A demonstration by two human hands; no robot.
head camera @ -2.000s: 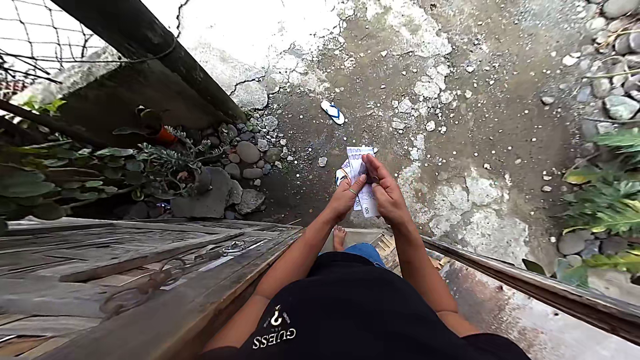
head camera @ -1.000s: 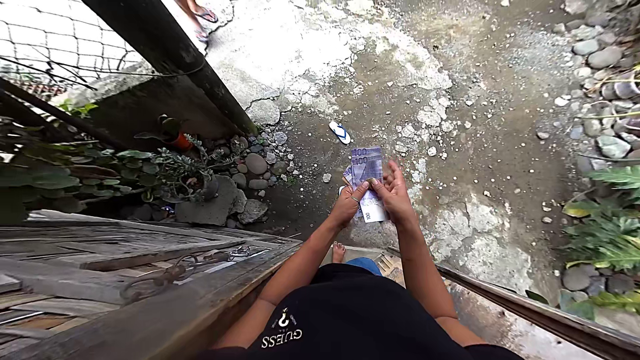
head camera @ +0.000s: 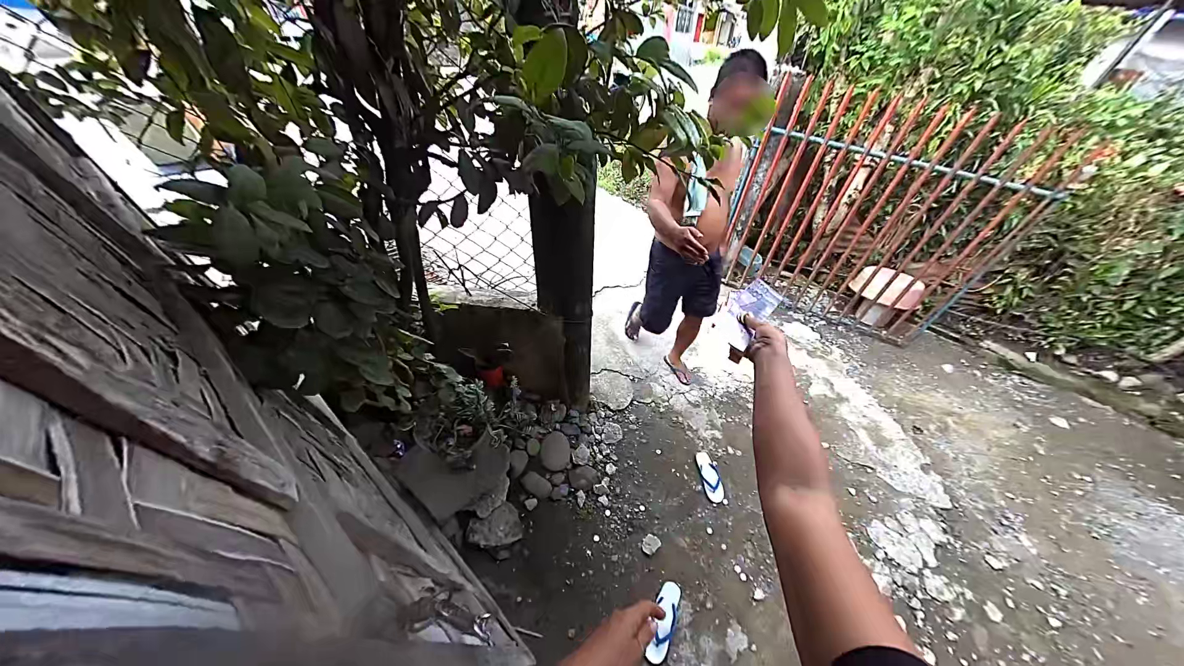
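Note:
My right arm is stretched out ahead, and my right hand (head camera: 765, 339) grips purplish banknotes and a white paper slip (head camera: 751, 307) that stick out past the fingers. Low in the view, my left hand (head camera: 629, 631) seems to hold nothing; its fingers are partly curled and overlap the view of a white flip-flop with blue straps (head camera: 663, 624) on the ground. A similar flip-flop (head camera: 710, 477) lies farther out. Beyond my right hand, a shirtless person in dark shorts (head camera: 684, 268) faces me, one hand in front of the belly, not touching the notes.
A weathered wooden door or wall (head camera: 139, 398) fills the left side. Leafy branches (head camera: 277, 231) hang beside a dark post (head camera: 564, 268) and wire fence (head camera: 476, 231). Rounded stones (head camera: 555, 451) lie at its base. A rusty red barred gate (head camera: 888, 194) stands beyond rough, cracked ground.
The view has tilted up toward the gate. My hands, together on the notes before, are now apart; the right has reached forward with them. The other person now shows nearly whole, where only legs showed before.

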